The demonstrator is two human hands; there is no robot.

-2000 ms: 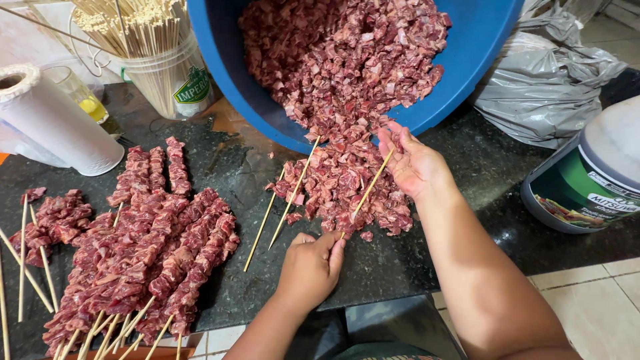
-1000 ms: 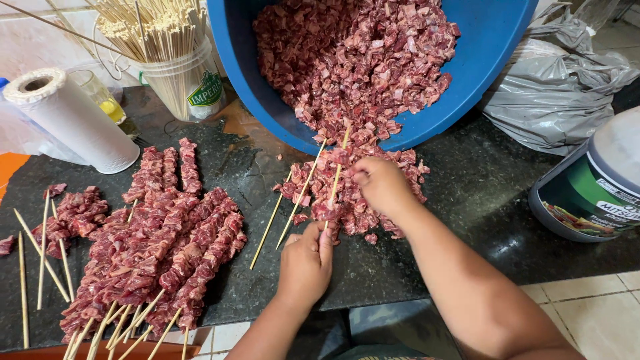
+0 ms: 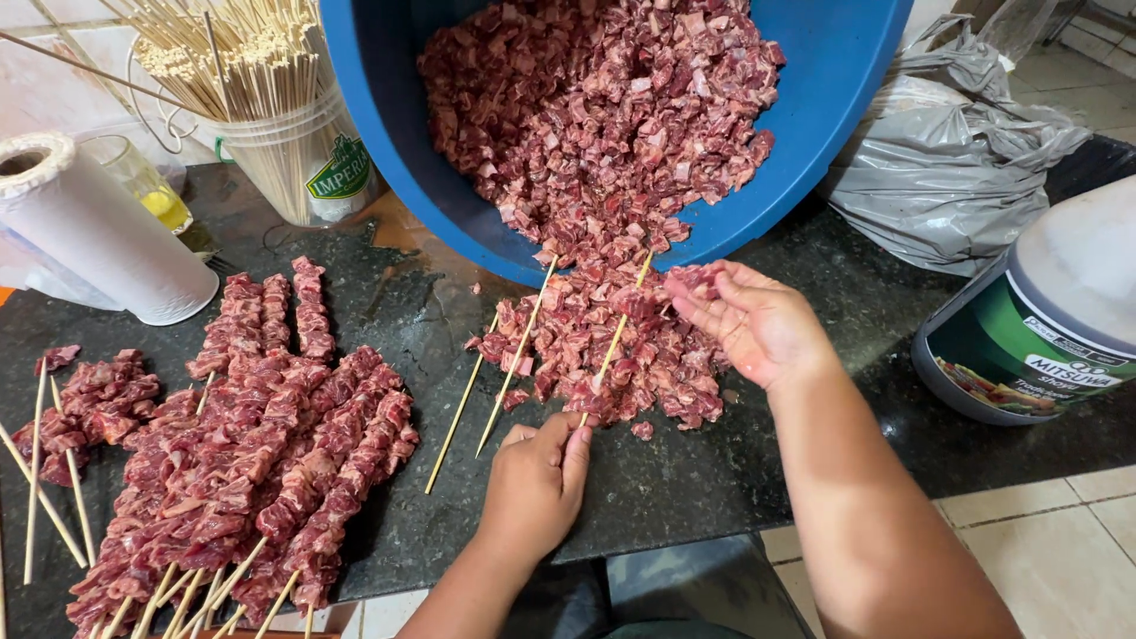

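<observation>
My left hand point(image 3: 537, 484) pinches the lower end of a wooden skewer point(image 3: 619, 333) that slants up over the meat; some meat sits low on it, close to my fingers. To the right of the skewer, my right hand point(image 3: 754, 319) holds a small piece of raw meat point(image 3: 697, 280) at its fingertips. Beneath lies a pile of diced meat point(image 3: 559, 328), spilling from a tilted blue plastic tub point(image 3: 852, 98). Two bare skewers point(image 3: 517, 355) lean at the pile's left edge. Farther left, loaded meat skewers point(image 3: 257, 435) are stacked with their bare ends toward me.
On the dark stone counter point(image 3: 692, 479) stand a paper towel roll point(image 3: 106, 231), a glass point(image 3: 142, 186) and a plastic bucket of skewers point(image 3: 293, 151). A grey plastic bag point(image 3: 950, 177) and a large soy sauce jug point(image 3: 1038, 328) are at right. More meat point(image 3: 106, 399) and skewers lie far left.
My right hand has moved from over the pile, near the skewer, to its right, palm now showing. My left hand keeps its grip on the skewer's lower end.
</observation>
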